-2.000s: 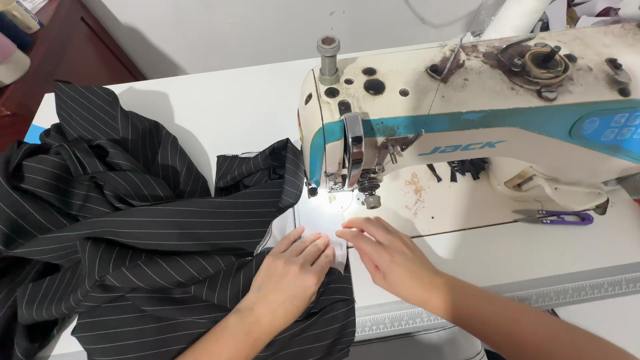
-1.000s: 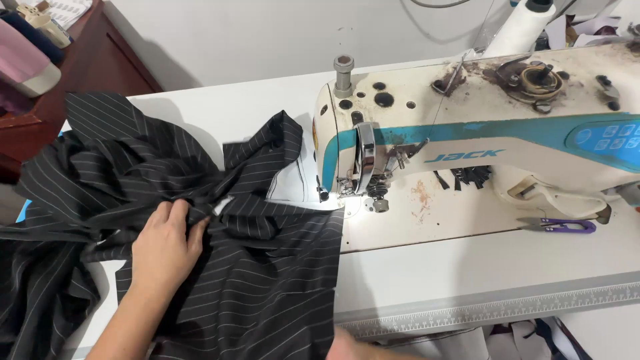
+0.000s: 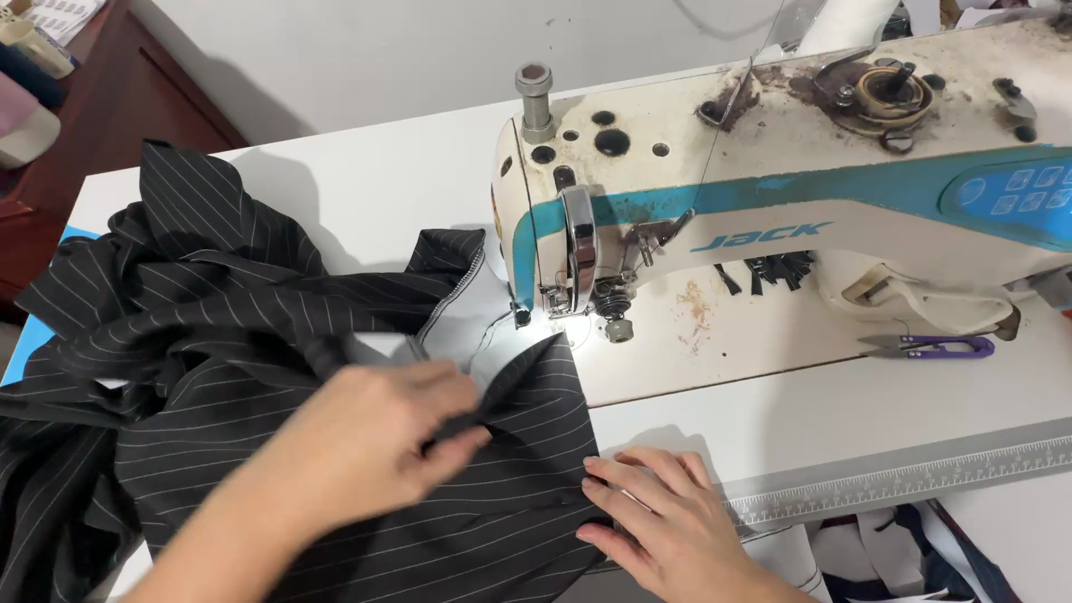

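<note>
Black pinstriped fabric (image 3: 360, 477) lies heaped and spread left of and in front of a Jack sewing machine (image 3: 754, 209). My left hand (image 3: 377, 435), slightly blurred, pinches a fold of this fabric between thumb and fingers, just below a light grey lining piece (image 3: 477, 310). That lining runs toward the lit needle area, where a corner of the pinstriped cloth also reaches; whether the presser foot rests on it I cannot tell. My right hand (image 3: 653, 511) rests with spread fingers at the right edge of the fabric, its fingertips touching the cloth.
Purple thread snips (image 3: 938, 346) lie under the machine arm, near a white cloth piece (image 3: 921, 306) and black scraps (image 3: 779, 272). A ruler strip (image 3: 904, 481) runs along the table front. Fabric scraps (image 3: 913, 553) sit below it. A white thread cone (image 3: 850, 25) stands behind the machine.
My left hand has moved right from the bunched cloth to a fold nearer the needle. My right hand, at the lower frame edge a second ago, is now at the fabric's right edge.
</note>
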